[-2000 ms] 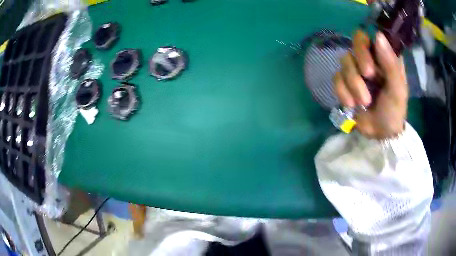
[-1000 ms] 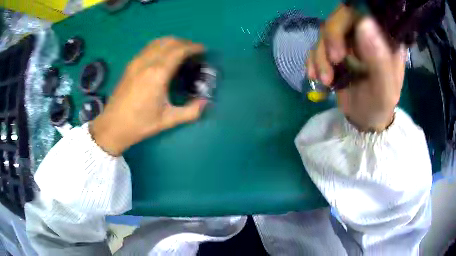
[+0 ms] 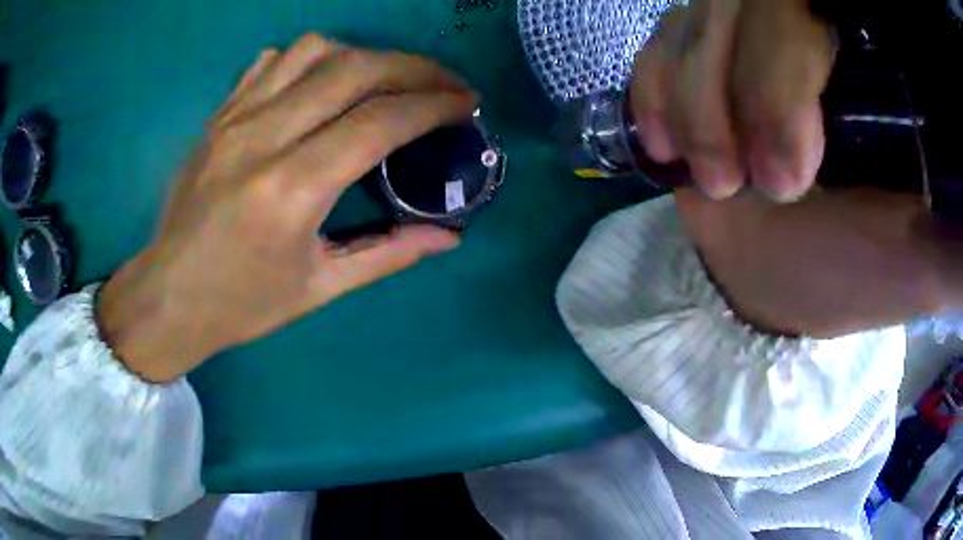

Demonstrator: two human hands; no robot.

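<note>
My left hand [image 3: 269, 179] grips a round smartwatch body [image 3: 435, 174] by its rim, on or just above the green mat, thumb at the near side and fingers at the far side. The watch has a dark face with a small white label and a small round mark near its right rim. My right hand [image 3: 739, 105] is closed around the dark electric screwdriver [image 3: 871, 116]. The clear screwdriver nose with a yellow mark [image 3: 600, 137] points left toward the watch, with a gap between them. The bit tip is hard to make out.
The silver screw plate [image 3: 581, 42] lies beyond the screwdriver nose. Small dark screws [image 3: 470, 13] are scattered left of it. Two watch bodies [image 3: 23, 164] [image 3: 42, 261] lie on the green mat [image 3: 401, 359] at far left. A white scrap [image 3: 5, 310] shows at the left edge.
The view has moved closer and to the right. My left hand, absent two seconds ago, holds a watch body. My right hand has brought the screwdriver down, its nose now left toward the watch.
</note>
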